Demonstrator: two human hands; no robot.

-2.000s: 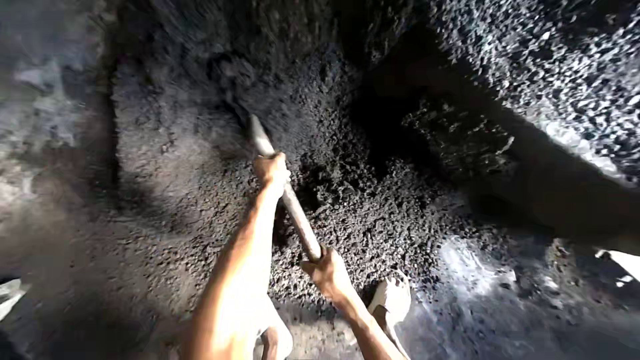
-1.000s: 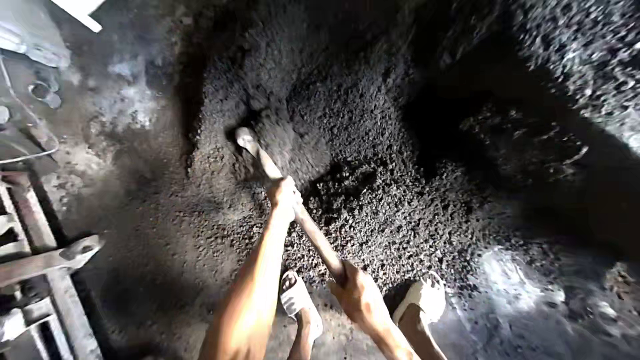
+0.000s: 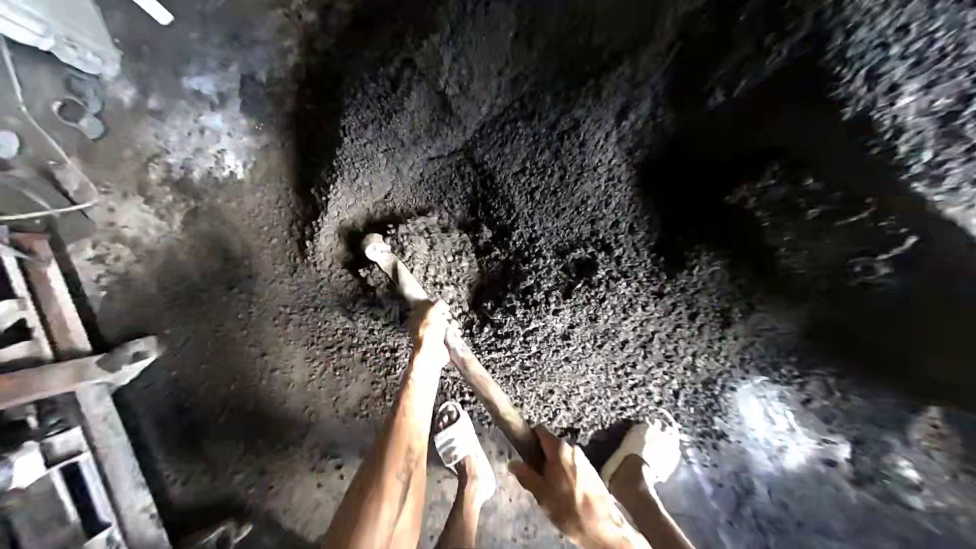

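A long wooden handle (image 3: pixel 492 389) runs slantwise across the middle, its upper end with a pale fitting among dark granular material (image 3: pixel 579 305). My left hand (image 3: pixel 431 328) is closed around the handle's upper part. Lower down, my right hand (image 3: pixel 557 476) grips it near its bottom end. The tool's head is mostly hidden; a rounded mound of the loose material (image 3: pixel 438 252) lies right beside the handle's upper end, so I cannot tell whether it rests on a blade.
My feet in light sandals (image 3: pixel 457 438) stand at the near edge of the material. At left is a metal frame (image 3: pixel 122 457) with a cable (image 3: pixel 46 137) above it. A heap of gravel-like pieces (image 3: pixel 907 91) rises at the upper right, beyond a dark, shadowed area.
The handle's upper end was lower in contrast and deeper in the pile two seconds ago; now a mound shows beside it. Both hands have stayed on the handle. The view has shifted left.
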